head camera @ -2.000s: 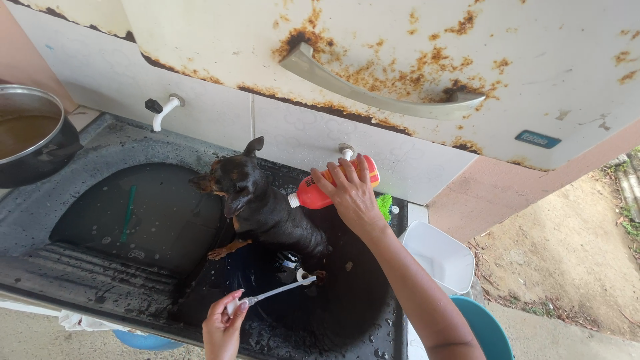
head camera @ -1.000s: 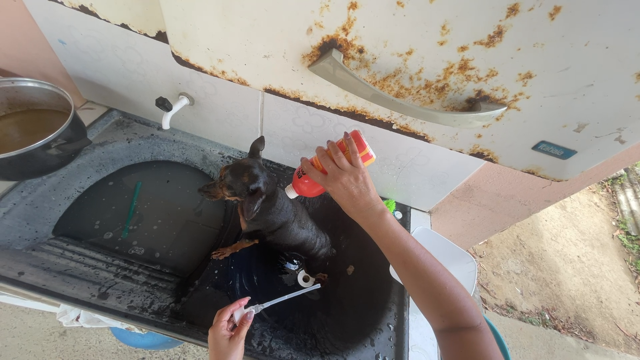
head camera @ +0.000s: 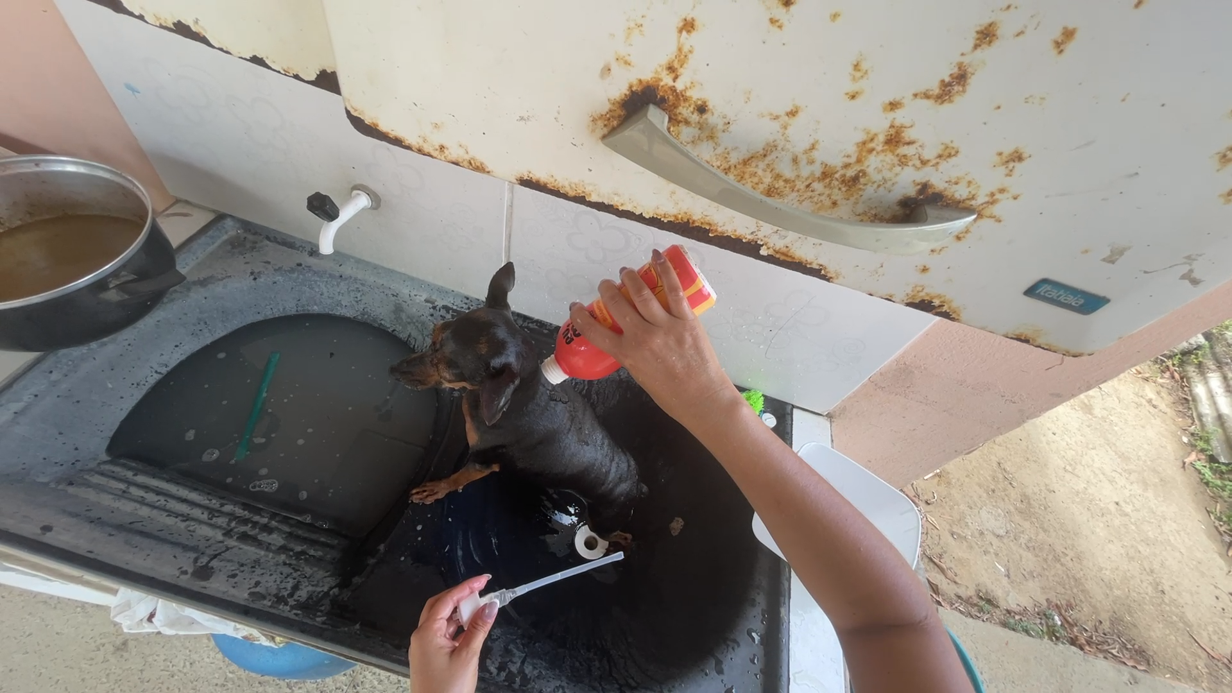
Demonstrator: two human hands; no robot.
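A small wet black-and-tan dog (head camera: 568, 438) sits upright in the right basin of a dark double sink (head camera: 741, 616), its front paw on the divider. My right hand (head camera: 659, 337) grips a red plastic bottle (head camera: 585, 354), tilted with its white neck down against or just beside the dog's upper back. Between the fingers of my left hand (head camera: 457, 626), low at the front of the basin, is a white pump dispenser top (head camera: 476, 604) with its clear tube (head camera: 568, 575) pointing right. A white ring-shaped piece (head camera: 590, 542) lies near the dog's hind feet.
A pot of brownish liquid (head camera: 72, 255) stands at the far left. Behind the sink is a white tap (head camera: 342, 219). The left basin holds dark water and a green strip (head camera: 257, 406). A rusty cabinet door with a handle (head camera: 780, 197) overhangs the back. A white plastic tub (head camera: 857, 500) stands right.
The bottle in my right hand has gone from just behind the dog to its upper back. The pump top in my left hand has turned, so the white ring now shows apart from its tube.
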